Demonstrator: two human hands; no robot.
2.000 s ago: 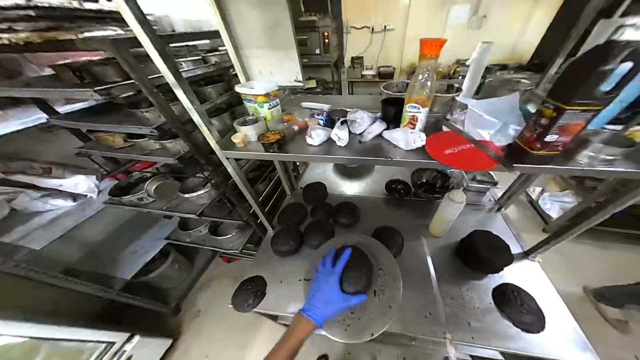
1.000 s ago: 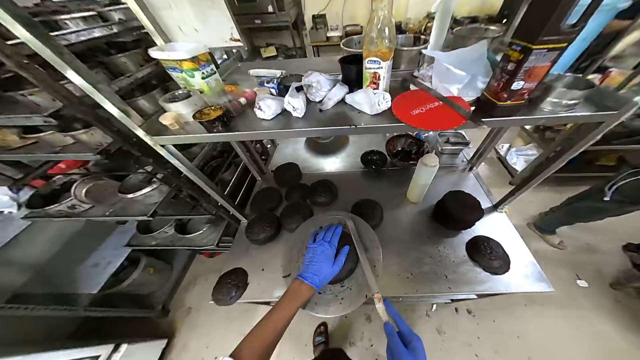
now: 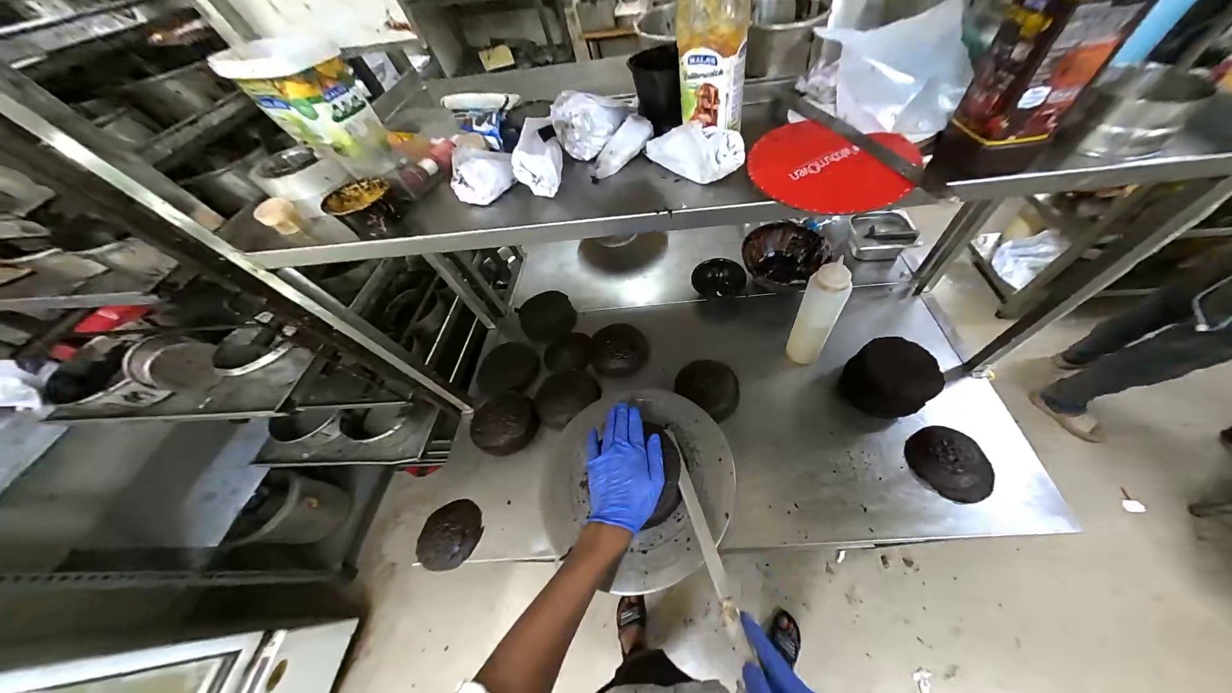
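My left hand [image 3: 626, 470], in a blue glove, lies flat with fingers spread on top of a round dark chocolate cake [image 3: 666, 481]. The cake sits on a round metal turntable plate [image 3: 712, 438] strewn with crumbs. My right hand [image 3: 770, 664], also blue-gloved, grips the handle of a long knife [image 3: 705, 539] at the bottom edge of the view. The blade lies against the right side of the cake; whether it has entered the cake cannot be told. Several dark round cakes [image 3: 505, 423] stand behind and left of the plate, and one [image 3: 707, 389] is close behind it.
A squeeze bottle [image 3: 819, 313], a taller dark cake [image 3: 890, 376] and a flat one [image 3: 949, 464] stand on the right. A single cake [image 3: 449, 534] lies at the front left edge. Overhead, a steel shelf [image 3: 597, 223] holds piping bags, bottles and a red disc [image 3: 833, 166]. A person's legs [image 3: 1145, 337] show at right.
My right hand with the knife, out of view two seconds ago, came in by one second ago. My left hand has gone from gripping the cake's side to lying flat on it.
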